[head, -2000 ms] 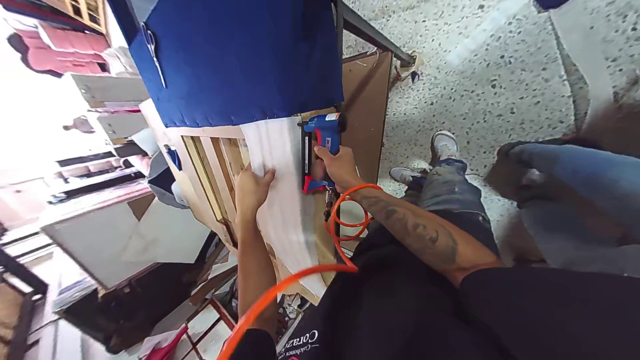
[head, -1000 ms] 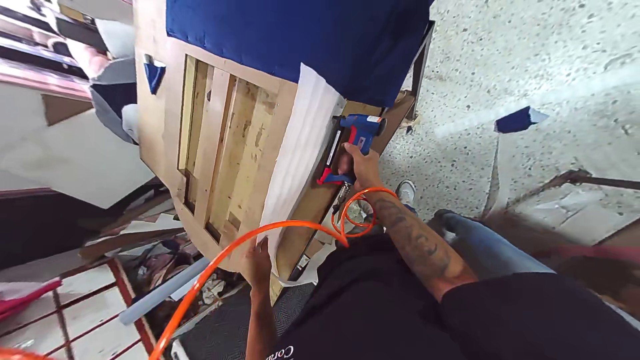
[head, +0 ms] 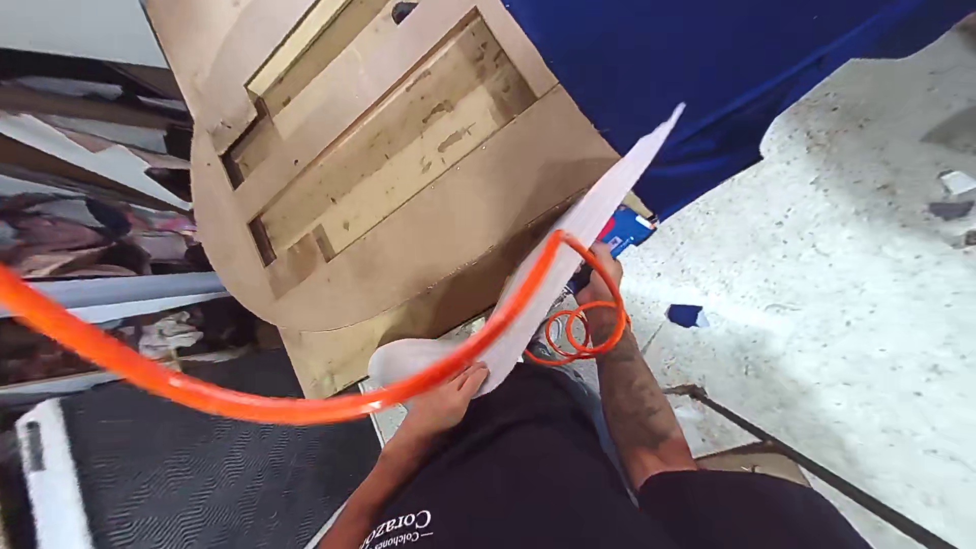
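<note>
My right hand point(head: 602, 278) grips a blue and red pneumatic stapler point(head: 627, 231), partly hidden behind a strip of thin white foam sheet point(head: 534, 297). An orange coiled air hose point(head: 274, 409) crosses the view in front of the foam and loops by my right wrist. My left hand point(head: 450, 396) pinches the lower end of the foam strip, which stands up along the edge of a wood and fibreboard frame point(head: 488, 198) with long rectangular openings. Blue fabric point(head: 686, 61) covers the frame's far part.
Shelves with stacked sheets and scraps point(head: 99, 152) stand at the left. A black textured mat point(head: 229, 457) lies at lower left. On the speckled floor at right are a blue fabric scrap point(head: 686, 315) and a dark metal bar point(head: 839, 480).
The foam strip, lying along the frame edge before, now stands raised off it. The stapler has moved from the frame's edge to behind the foam. The view has turned and come nearer.
</note>
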